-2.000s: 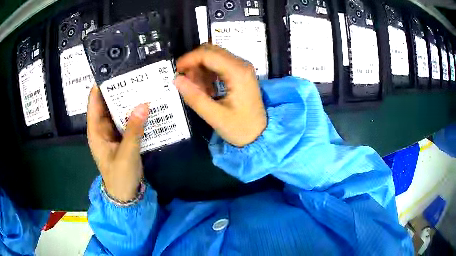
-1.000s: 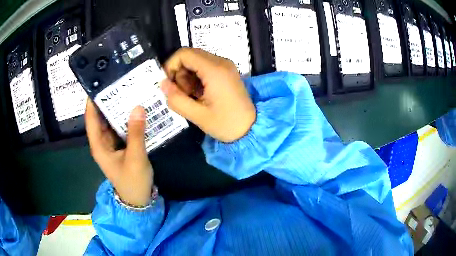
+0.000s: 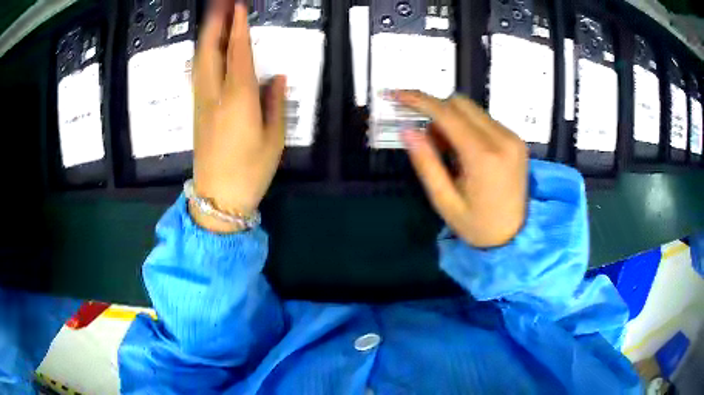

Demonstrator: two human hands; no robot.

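A smartphone with a white printed label (image 3: 297, 58) lies in the black tray, partly covered by my left hand (image 3: 231, 116). That hand is blurred, fingers extended upward along the phone's left side, thumb apart over the label. My right hand (image 3: 471, 154) is over the lower part of the neighbouring phone (image 3: 413, 54), also in the tray. Its thumb and index finger are apart near the label's lower edge; no grip shows. Its remaining fingers are curled and partly hidden.
More labelled phones stand in the tray row, left (image 3: 81, 116) and right (image 3: 521, 77). A white strip (image 3: 360, 54) shows beside the neighbouring phone. The dark green bench (image 3: 100, 247) runs in front. A blue bin (image 3: 637, 281) is below right, a red thing (image 3: 87, 314) low left, beside another blue sleeve (image 3: 23, 324).
The phone held in my left hand has left my grip, and a phone now lies in the formerly bare tray area. My left hand moved up and right; my right hand moved right to the neighbouring phone.
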